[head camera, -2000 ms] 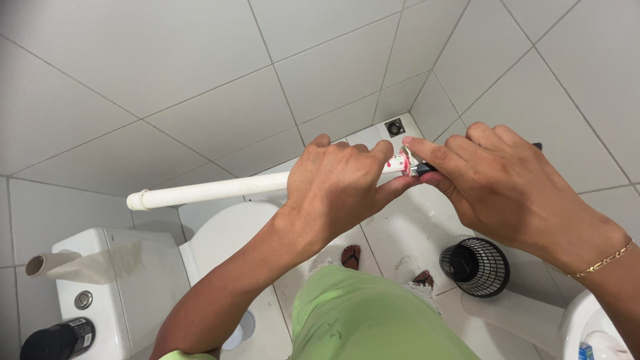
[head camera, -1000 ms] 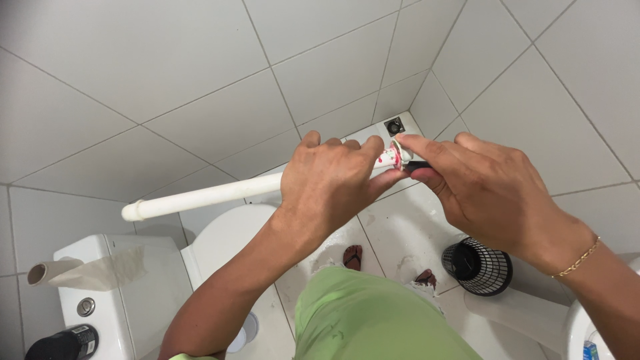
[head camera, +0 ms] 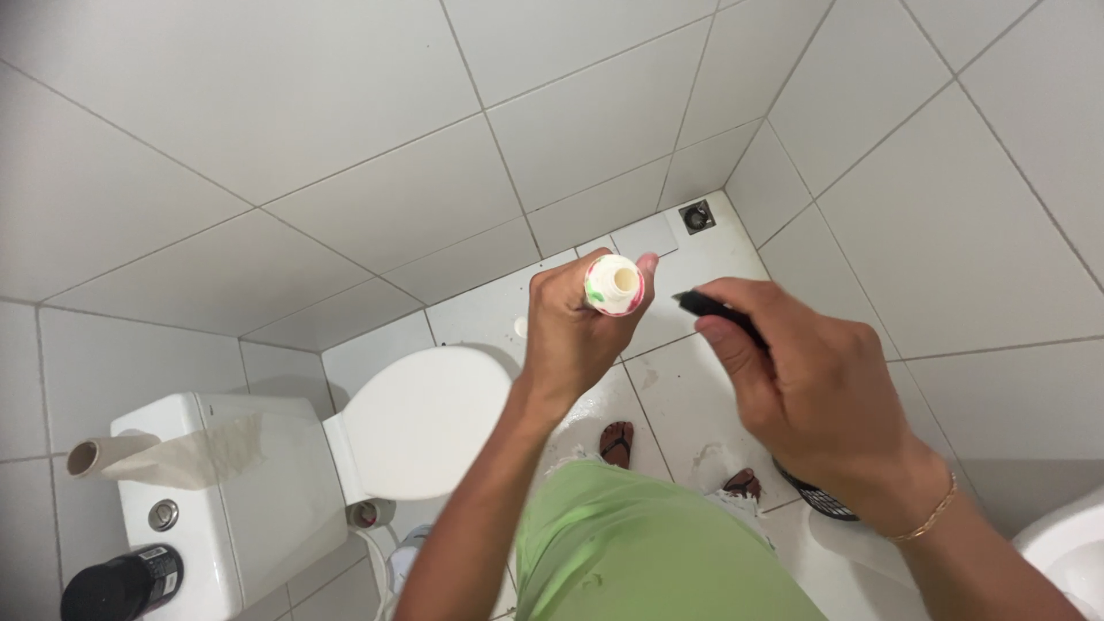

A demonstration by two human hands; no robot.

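Note:
A white plastic tube (head camera: 614, 285) with red and green marks round its end is gripped in my left hand (head camera: 573, 336). Its open end faces up toward the camera, and most of its length is hidden behind the hand and forearm. To the right, apart from the tube, my right hand (head camera: 802, 379) pinches a slim black tool (head camera: 720, 312) between thumb and fingers. The tool's tip points left toward the tube; its kind cannot be told.
A toilet with a closed white lid (head camera: 431, 423) stands at left. Its cistern (head camera: 267, 483) bears a cardboard roll (head camera: 99, 455) and a black container (head camera: 121, 582). A floor drain (head camera: 697, 216) lies in the corner. A black mesh basket (head camera: 819, 498) and a white basin (head camera: 1069, 552) are at right.
The tube, held across the view before, now has its marked end turned up toward the camera. My right hand, earlier at the tube's end with the black tool, has come away from it.

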